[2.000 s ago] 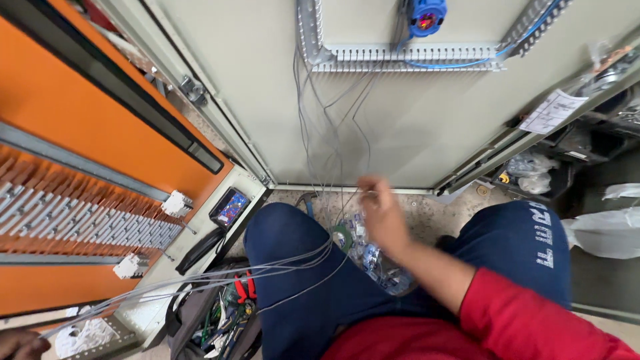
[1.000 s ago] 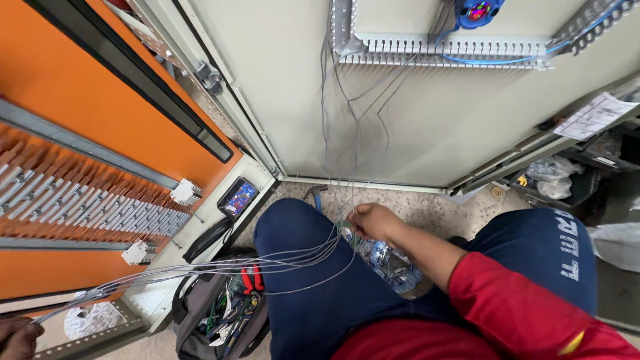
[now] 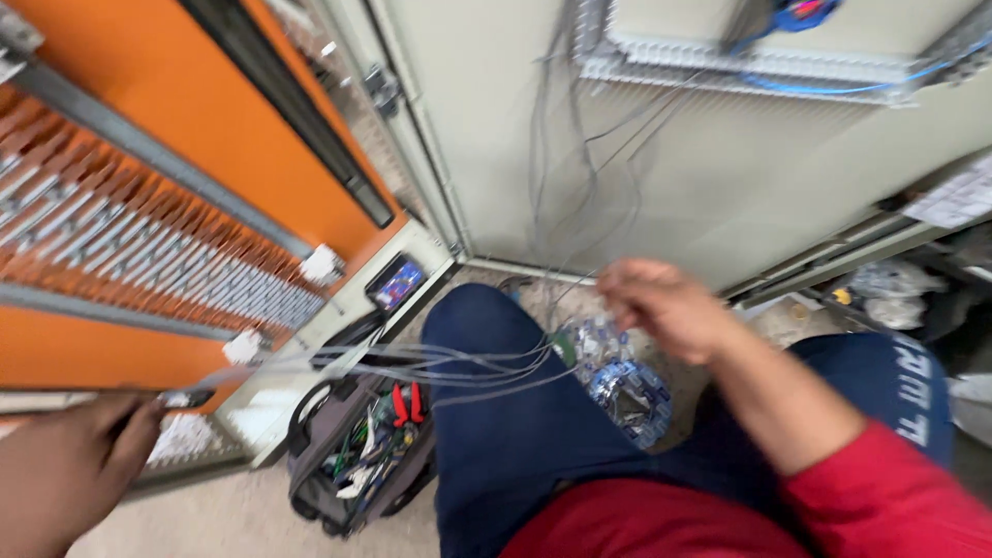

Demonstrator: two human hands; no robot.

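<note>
My left hand (image 3: 85, 465) is at the lower left, closed around the end of a bundle of thin grey wires (image 3: 465, 360), with a small dark piece beside the fingers. The wires run across my left knee and up towards the slotted wiring duct (image 3: 744, 74) on the grey metal panel. My right hand (image 3: 659, 306), blurred, is over the gap between my knees, fingers bent, close to the hanging grey wires (image 3: 542, 155); whether it pinches one does not show. Below it, a roll of blue-and-clear plastic packaging (image 3: 632, 395) lies between my legs.
An open tool bag (image 3: 364, 449) with red-handled pliers (image 3: 407, 403) stands by my left leg. A phone (image 3: 397, 283) lies on the cabinet's edge. Left is an orange panel (image 3: 256, 155) with rows of copper bars. Black bins with plastic bags (image 3: 891, 291) are at the right.
My left hand has come further into view with the wires. My right hand has moved right and away from where the wires bend between my knees. The view has shifted.
</note>
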